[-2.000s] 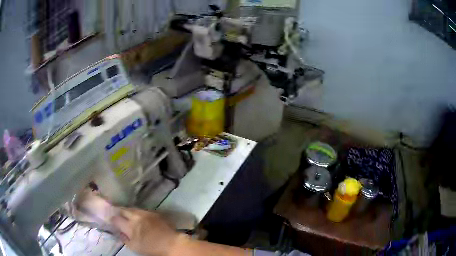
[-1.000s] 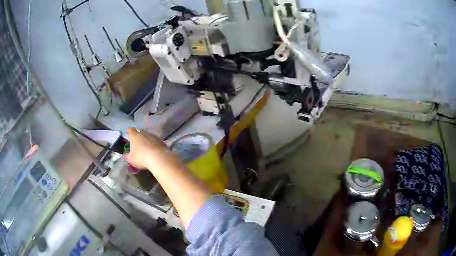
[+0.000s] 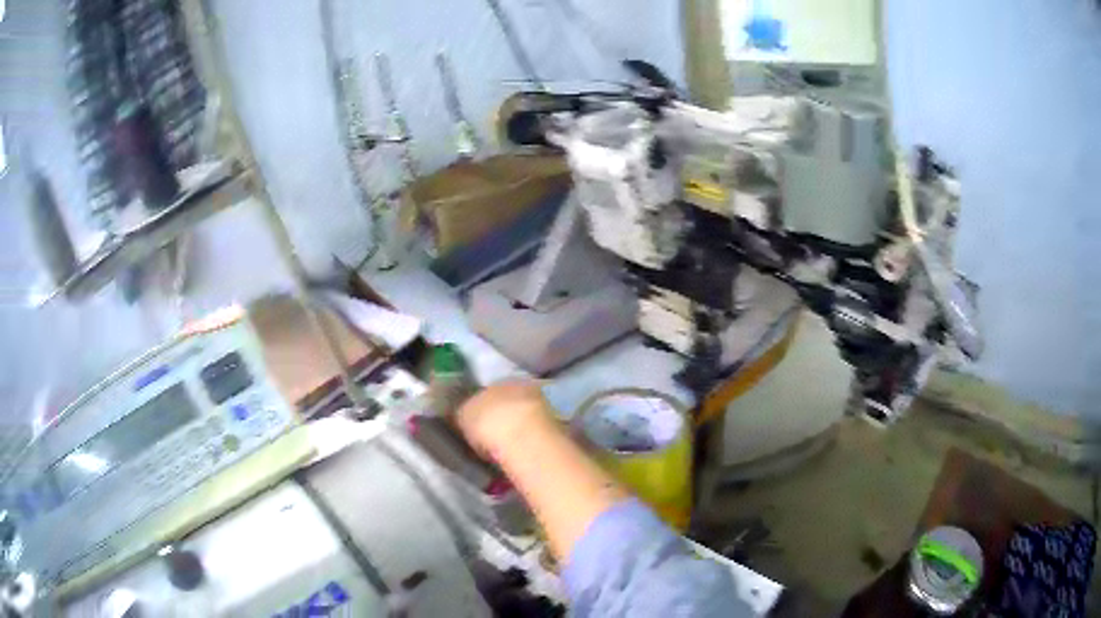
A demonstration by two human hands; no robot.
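Note:
My right hand reaches out from the bottom, in a light blue sleeve, to the area behind the white sewing machine. Its fingers are at a small item with a green top, beside the control panel. The picture is blurred and the fingertips are partly hidden, so I cannot tell whether they grip the item. A yellow tub stands just right of my forearm. My left hand is not in view.
Another machine stands at the back, with a brown box to its left. Thread cones stand on a rack at upper left. At lower right, a lidded metal container and dark patterned cloth lie on a brown surface.
My right hand has gone from the sewing machine's needle area to the item behind the machine. Since one second ago the view has swung, so the scene sits further right and the control panel shows more.

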